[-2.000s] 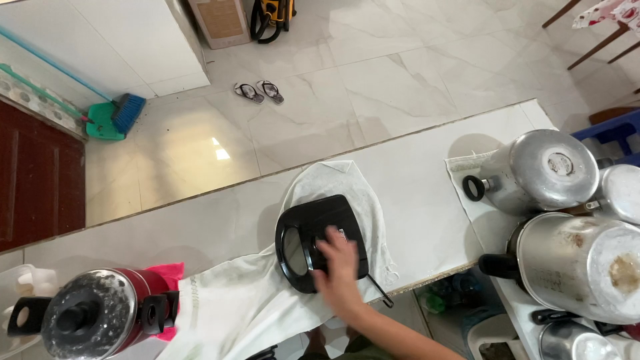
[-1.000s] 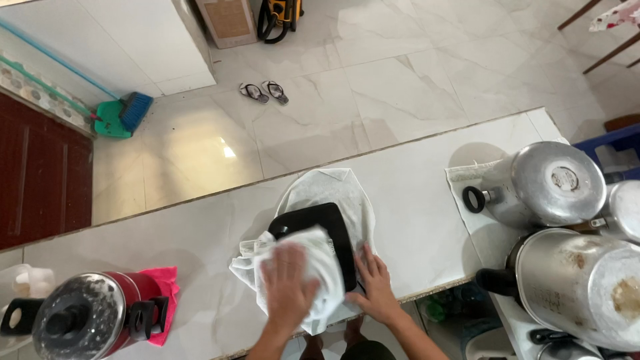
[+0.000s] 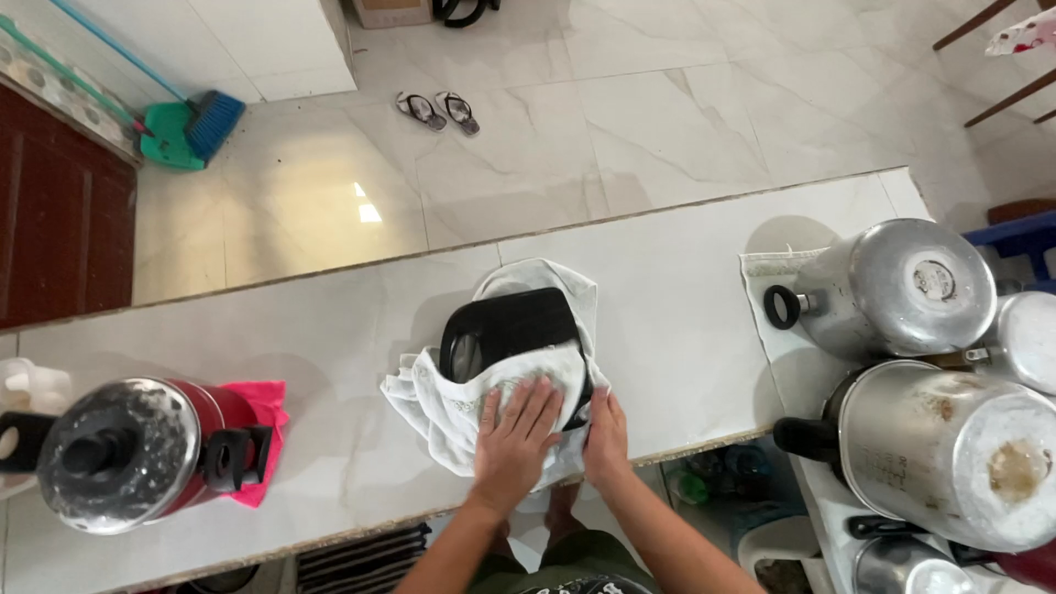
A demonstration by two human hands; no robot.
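Note:
A black appliance with a rounded, glossy lid (image 3: 516,326), possibly a sandwich maker, lies on a white cloth (image 3: 536,276) on the tiled counter. Part of the cloth is folded over its near side. My left hand (image 3: 518,433) presses flat on that folded part, fingers spread and pointing away from me. At the near right corner, my right hand (image 3: 606,433) pinches the cloth's edge beside the appliance. Cloth and hands hide the appliance's near side.
A red pot with a black-knobbed lid (image 3: 120,454) stands on a pink cloth (image 3: 268,437) at left. Upturned aluminium pots (image 3: 924,285) crowd the right side. The counter's far edge (image 3: 495,242) borders the floor, where flip-flops (image 3: 437,113) lie.
Two seconds ago one hand lay on the bare black lid and the cloth stretched to the left. The cloth now covers the near part, and both hands are on it.

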